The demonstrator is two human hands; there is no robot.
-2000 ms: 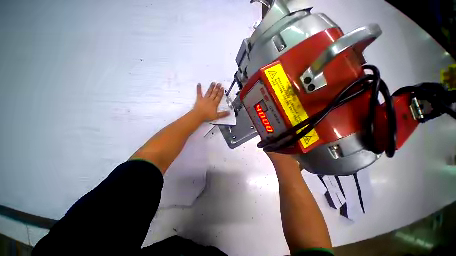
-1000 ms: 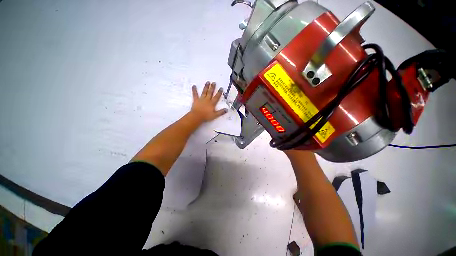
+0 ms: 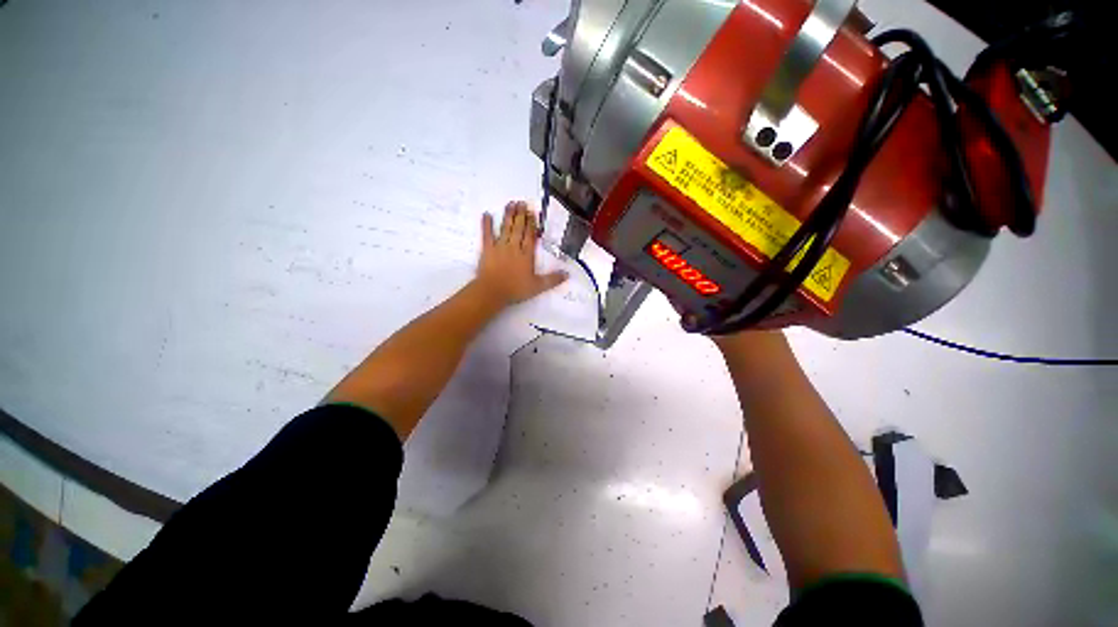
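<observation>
The red and silver cutting machine (image 3: pixel 760 184) fills the upper right, its digits reading 4000. Its grey base plate (image 3: pixel 623 306) shows below the motor at the cut edge of the white paper marker (image 3: pixel 270 245). The blade is mostly hidden by the motor. My left hand (image 3: pixel 513 260) lies flat on the paper, fingers apart, just left of the machine. My right forearm (image 3: pixel 803 459) reaches up under the motor, which hides the hand and its grip. A curved dark cut line runs from near my left thumb to the base plate.
Paper-topped pieces with dark edges (image 3: pixel 910 490) lie right of my right forearm, with a dark curved strip (image 3: pixel 743 521) on its left. A black cord (image 3: pixel 1005 358) trails to the right edge. The lay's dark edge (image 3: pixel 92 472) runs along the lower left.
The machine has turned, and its front has shifted left. My right forearm has swung right with it. My left hand stays in nearly the same place. A curved cut line now shows beside it.
</observation>
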